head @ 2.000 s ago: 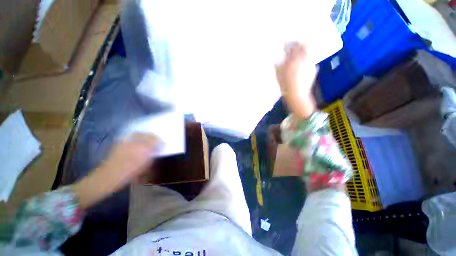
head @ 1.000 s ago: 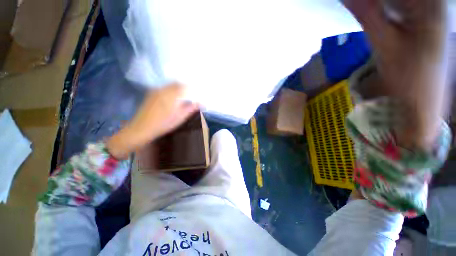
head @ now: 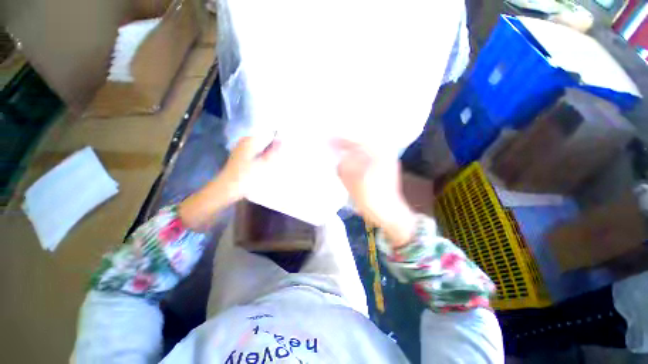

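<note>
A small brown open-top carton [head: 273,229] sits between my thighs, its inside dark. A white foam strip [head: 295,186] spans between my hands and covers the carton's far part; glare merges it with the foam bundle [head: 341,64] behind. My left hand [head: 245,170] grips the strip's left side, above the carton's far left corner. My right hand [head: 369,181], slightly blurred and partly washed out, is at the strip's right side, beyond the carton's right. Its fingertips are hard to make out, but it appears to hold the strip.
White foam pads [head: 69,197] lie on the cardboard-covered table [head: 42,281] at left. A larger pad carton [head: 167,60] stands behind them. At right are a yellow crate [head: 490,238], blue bins [head: 508,71] and brown cartons [head: 554,146]. Clear plastic film [head: 234,106] edges the bundle.
My right hand has come back from the upper right to the middle. My left hand has moved from the carton's opening to the white foam strip. The view has shifted, showing more of the left table.
</note>
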